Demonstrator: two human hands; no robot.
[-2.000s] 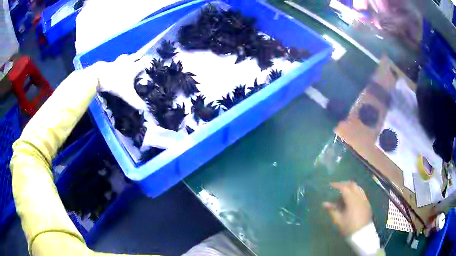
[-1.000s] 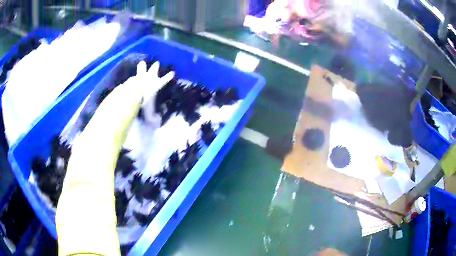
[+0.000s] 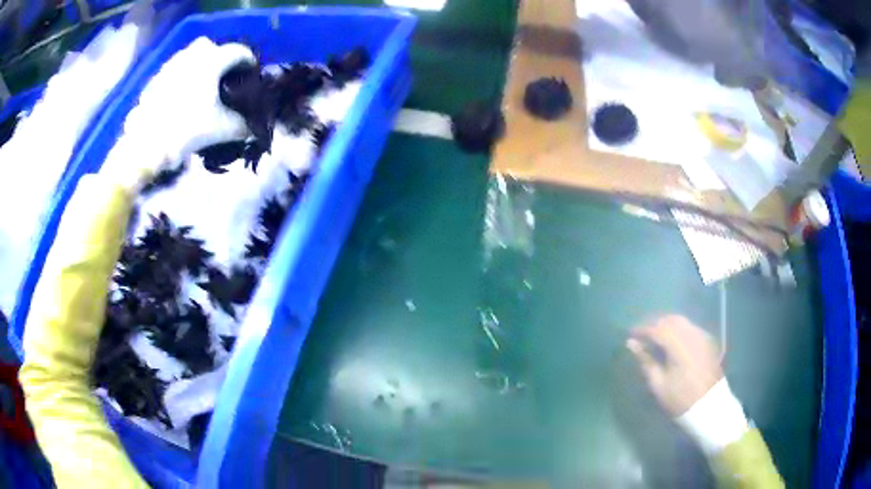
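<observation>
Black spiky hair parts [image 3: 162,253] lie in groups on a white liner sheet [image 3: 215,205] in a large blue bin [image 3: 286,287] at the left. My left arm in a yellow sleeve reaches over the bin's left side; my left hand [image 3: 143,172] in a white glove blends with the liner, so its fingers and grip are unclear. My bare right hand [image 3: 676,363] is over the green bench [image 3: 573,401] at the right, fingers curled. The dark patch between its fingertips is too blurred to tell whether it holds anything.
A cardboard sheet [image 3: 540,143] and white paper [image 3: 659,100] lie at the far side with round dark pieces [image 3: 614,123] and a yellow ring [image 3: 723,131]. Clear plastic strips [image 3: 509,220] lie on the bench. Another blue bin [image 3: 839,325] edges the right. A person's sleeve [image 3: 857,119] shows upper right.
The view has swung right and down, so the bin shows further left. My left hand has moved back from the bin's far pile toward its left side. My right hand is fully in view again.
</observation>
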